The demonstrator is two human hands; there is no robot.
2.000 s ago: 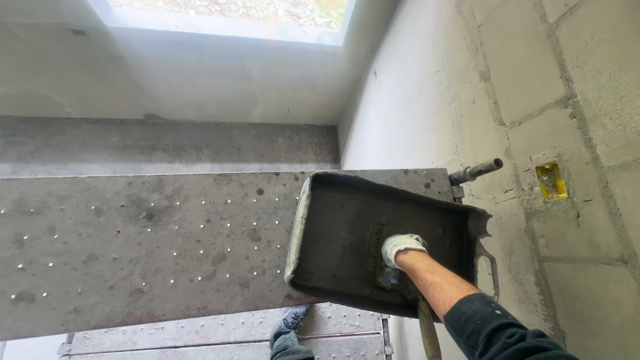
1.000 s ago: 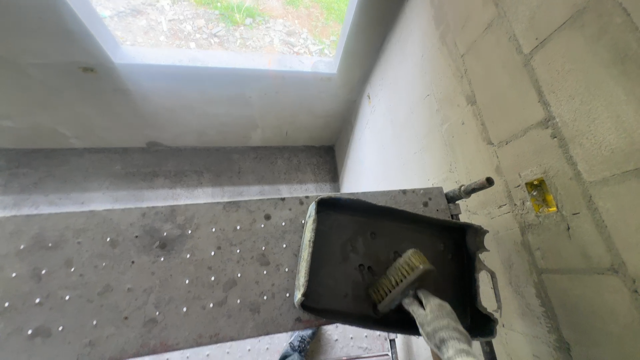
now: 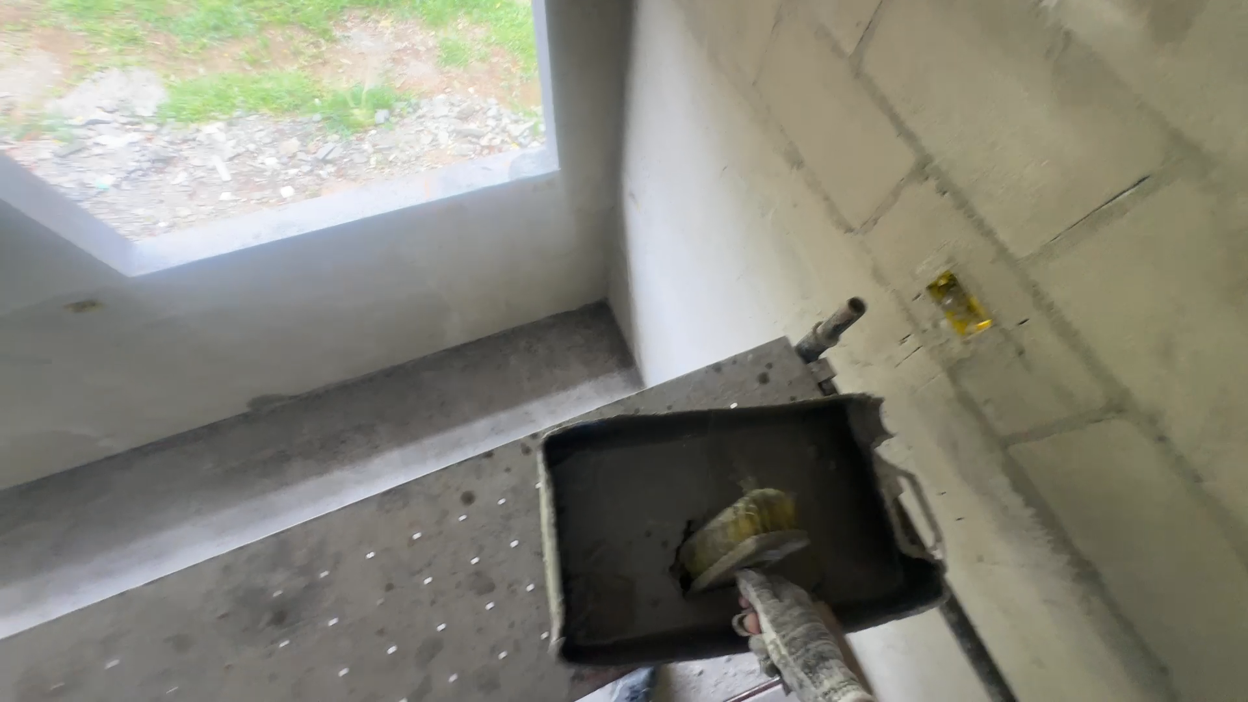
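My right hand (image 3: 795, 629), in a pale, stained work glove, grips a wide brush (image 3: 741, 541) with yellowish bristles. The brush lies tilted on its edge in the dark grey wet mix inside a black plastic tub (image 3: 549, 546), where the mix is disturbed around the bristles. The tub is rectangular, its rim is crusted, and a handle loop is on its right end. It rests on the perforated metal scaffold platform (image 3: 390, 595). My left hand is not in view.
A scaffold pipe end (image 3: 834, 327) sticks up at the platform's far right corner. A block wall (image 3: 1053, 244) with a yellow electrical box (image 3: 958, 302) rises on the right. A window opening (image 3: 341, 229) and a plastered wall lie ahead. Part of a shoe (image 3: 636, 685) shows below.
The view has swung, showing more of the window and block wall. The brush, lifted into sight one second ago, is now lower against the mix. Two seconds ago the gloved hand was down inside the tub.
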